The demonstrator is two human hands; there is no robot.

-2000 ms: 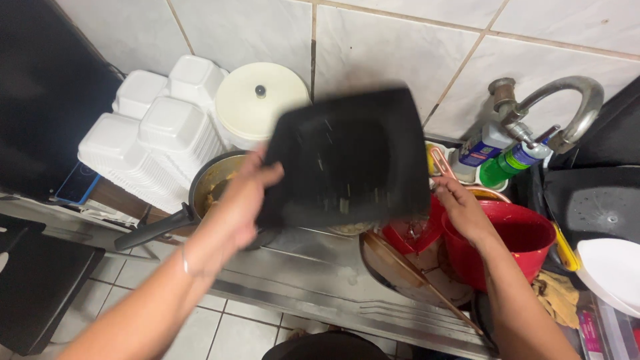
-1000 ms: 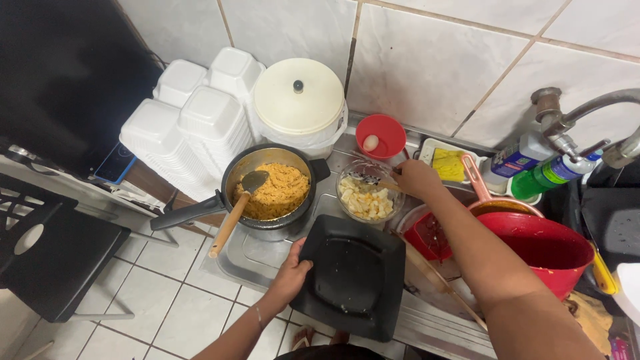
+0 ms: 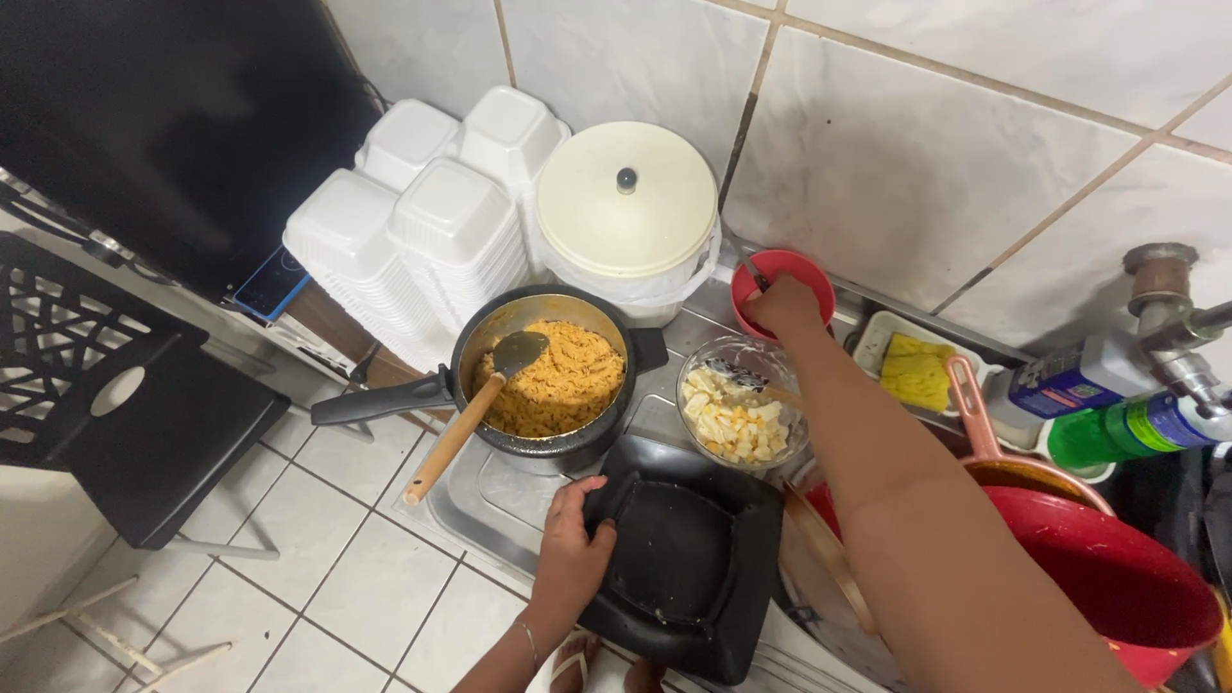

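My left hand (image 3: 576, 539) grips the left rim of a square black plate (image 3: 674, 549) at the sink's front edge. At a small red bowl (image 3: 808, 274), my right hand (image 3: 784, 306) reaches over the rim, its fingers by the handle of a metal utensil (image 3: 756, 274); its grip is partly hidden. In front of that bowl, a clear bowl (image 3: 736, 423) holds chopped pale and yellow pieces and a wooden-handled utensil. A black pressure-cooker pot (image 3: 452, 385) to the left holds shredded orange food (image 3: 568, 375), with a wooden-handled spoon (image 3: 457, 438) resting across its rim.
Stacked white foam containers (image 3: 452, 221) and a lidded cream bucket (image 3: 626, 212) stand behind the pot. On the right are a yellow sponge (image 3: 914, 371), a green bottle (image 3: 1107, 433), a large red pot (image 3: 1097, 568) and a faucet (image 3: 1174, 318). A black chair (image 3: 164, 433) stands left.
The black plate, earlier held up between both hands, is now low at the sink's edge in my left hand. My right hand has moved from the clear bowl to the small red bowl.
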